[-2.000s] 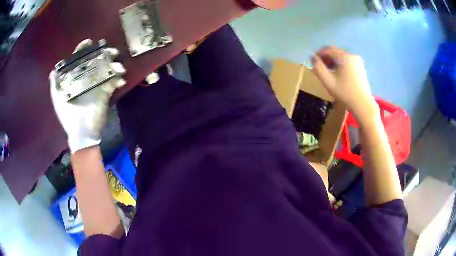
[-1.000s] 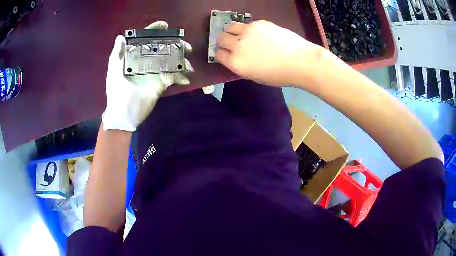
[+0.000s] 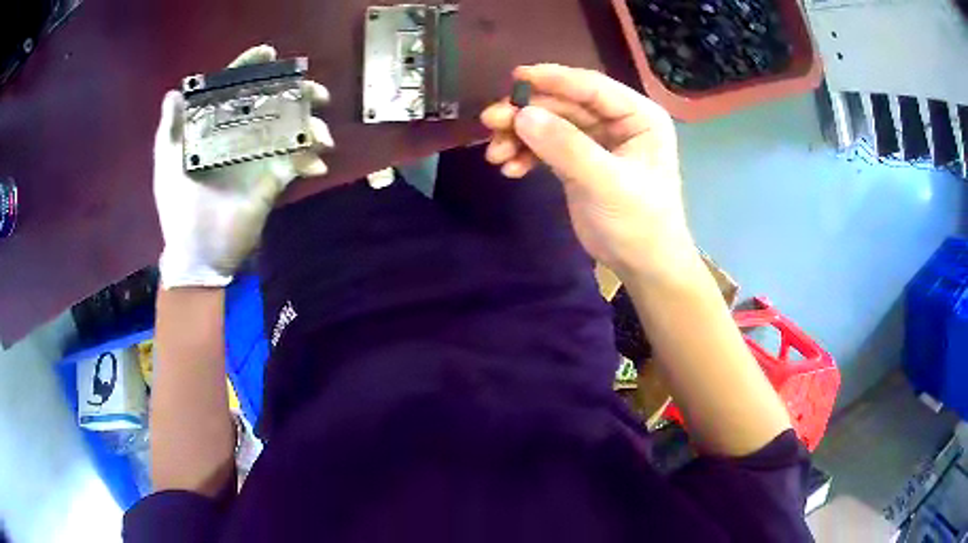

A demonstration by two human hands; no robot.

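My left hand (image 3: 218, 207), in a white glove, holds a silver mould half (image 3: 246, 119) with its recessed face up and a dark bar along its far edge. The other mould half (image 3: 395, 66) lies on the dark reddish-brown board (image 3: 318, 32), its dark bar on the right side, untouched. My bare right hand (image 3: 610, 159) is raised near the board's front edge, to the right of that plate. It pinches a small black part (image 3: 520, 93) between thumb and forefinger.
A reddish-brown tub (image 3: 679, 104) of black parts (image 3: 711, 42) stands at the board's right. A cardboard box (image 3: 716, 278), partly hidden by my right forearm, and a red stool (image 3: 801, 382) are below right. A blue crate (image 3: 119, 467) with a white box (image 3: 109, 390) is below left.
My right hand was over the plate lying on the board. It has moved right, off the plate, and now shows a black part in its fingertips. My left hand still holds its mould half.
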